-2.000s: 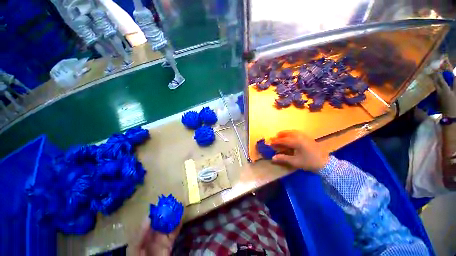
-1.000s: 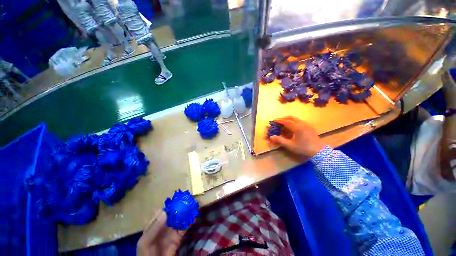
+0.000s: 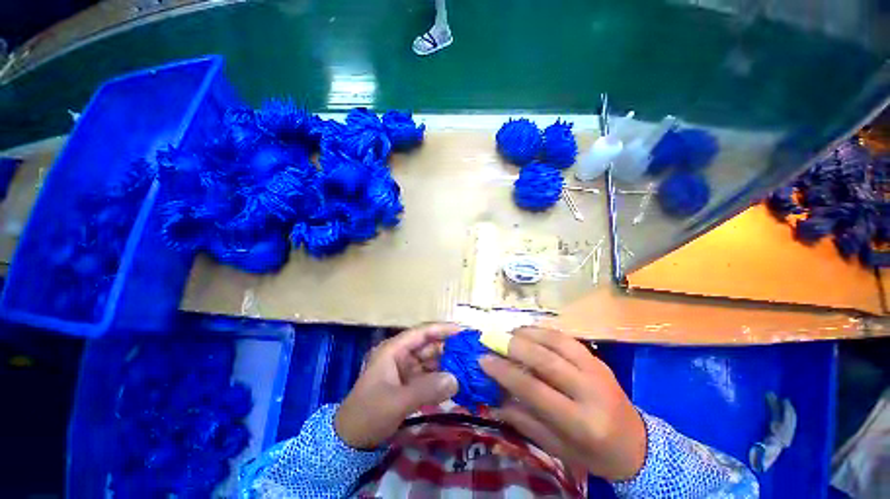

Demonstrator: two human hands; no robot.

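My left hand (image 3: 398,382) and my right hand (image 3: 571,395) hold one spiky blue part (image 3: 470,368) between them, above the red-and-white checked apron. The fingers of both hands touch it from either side. A yellow band (image 3: 496,341) shows on a right-hand finger. Whether a second, smaller piece is between the fingers cannot be told. The small round dish (image 3: 521,271) sits on its card (image 3: 482,265) on the bench, beyond my hands.
Blue parts (image 3: 263,185) are heaped at left beside a tilted blue bin (image 3: 161,195). Three blue parts (image 3: 538,185) lie near white bottles (image 3: 598,156). The heating box's orange floor (image 3: 751,258) is at right, with dark pieces. Lower blue bins (image 3: 737,390) sit below the bench edge.
The view has swung right and down. My right hand has left the heating box, and both hands are now together on the blue part that my left hand held.
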